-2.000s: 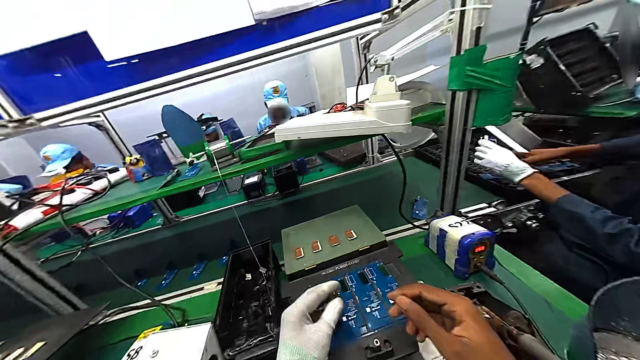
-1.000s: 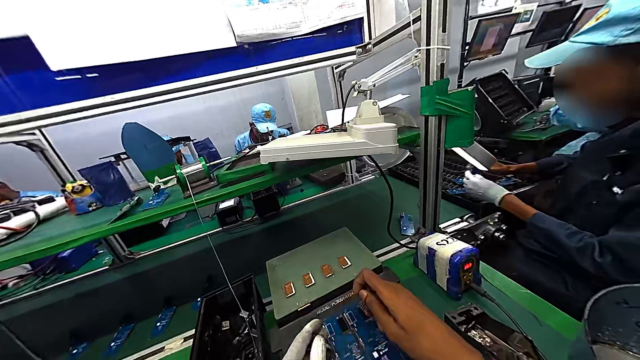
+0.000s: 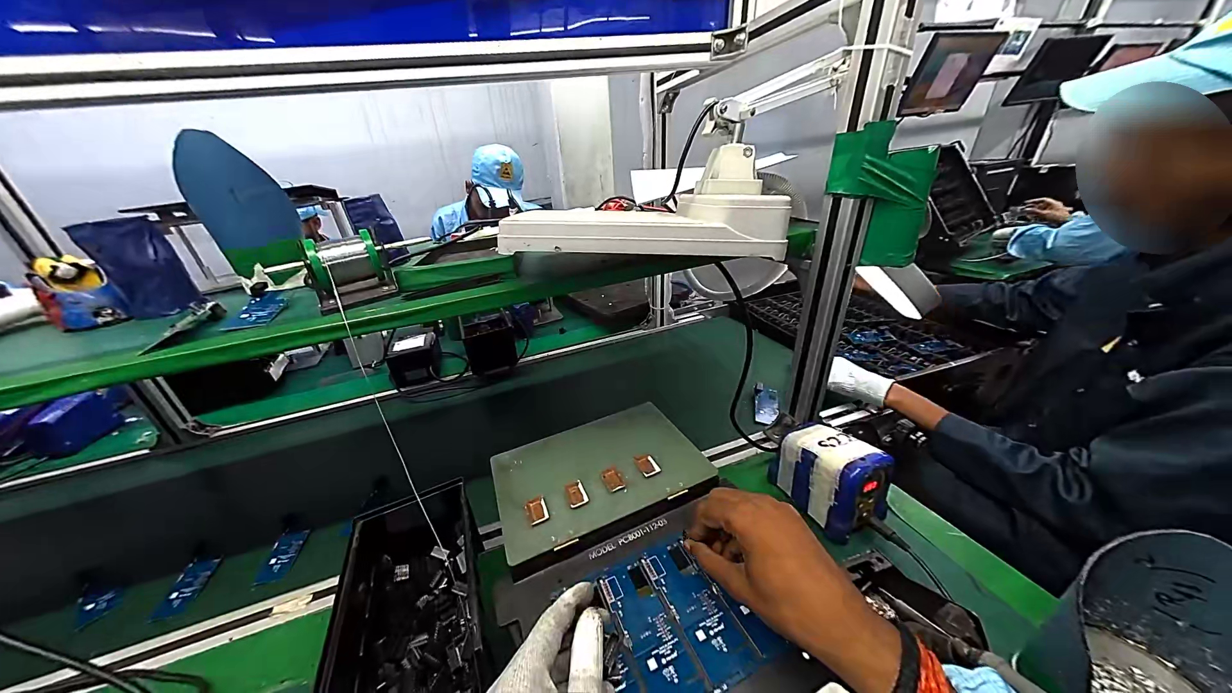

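Blue printed circuit boards (image 3: 674, 621) lie side by side in a black fixture (image 3: 616, 549) at the bottom centre. Over their upper right edge is my bare right hand (image 3: 770, 568), its thumb and forefinger pinched together at the board; whether a small part is between them cannot be told. My left hand (image 3: 568, 645), in a white glove, rests at the boards' left edge, with small dark parts by its fingers that it seems to hold. Behind the boards, the fixture's grey-green plate (image 3: 597, 481) has several copper-coloured rectangular pieces (image 3: 613, 478) in a row.
Left of the fixture stands a black bin (image 3: 337, 616) of small black components. To the right are a blue soldering station (image 3: 835, 476) and a metal post (image 3: 847, 241). A solder spool (image 3: 346, 265) and a white lamp (image 3: 645, 231) sit above. A co-worker (image 3: 1107, 385) works at right.
The view has shifted. My right hand has moved from the boards' right side to their upper edge. The co-worker at right has come further into view.
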